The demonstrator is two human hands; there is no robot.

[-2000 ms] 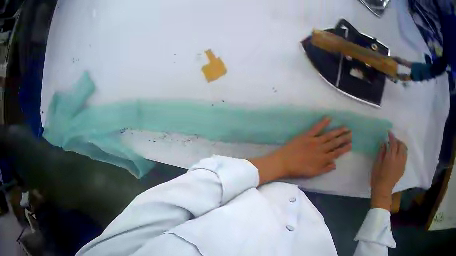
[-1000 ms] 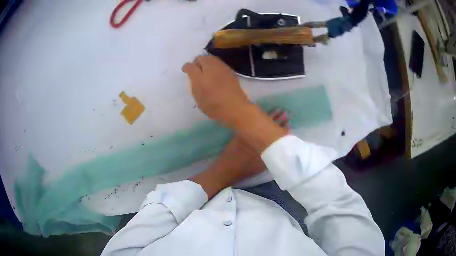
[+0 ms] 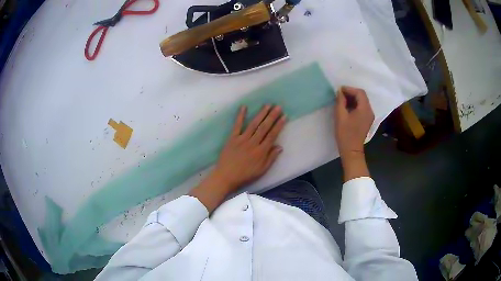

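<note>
A long pale green fabric strip (image 3: 159,164) lies diagonally along the white pressing table, its left end bunched near the table edge. My left hand (image 3: 250,145) lies flat on the strip with fingers spread. My right hand (image 3: 353,112) pinches the strip's right end at its lower corner between thumb and finger. The iron (image 3: 230,41), dark with a tan wooden handle, stands beyond the strip, touched by neither hand.
A mustard-yellow template (image 3: 121,133) lies left on the white cloth cover (image 3: 66,110). Red-handled snips (image 3: 114,21) lie at the far left. A neighbouring table (image 3: 472,66) with a small black rectangle (image 3: 443,13) is at the right. Crumpled pale pieces (image 3: 482,233) are at the lower right.
My right hand has moved from near the iron's tip to the strip's right end and pinches it. My left hand is now uncovered on the strip. The view has shifted, showing the red snips fully.
</note>
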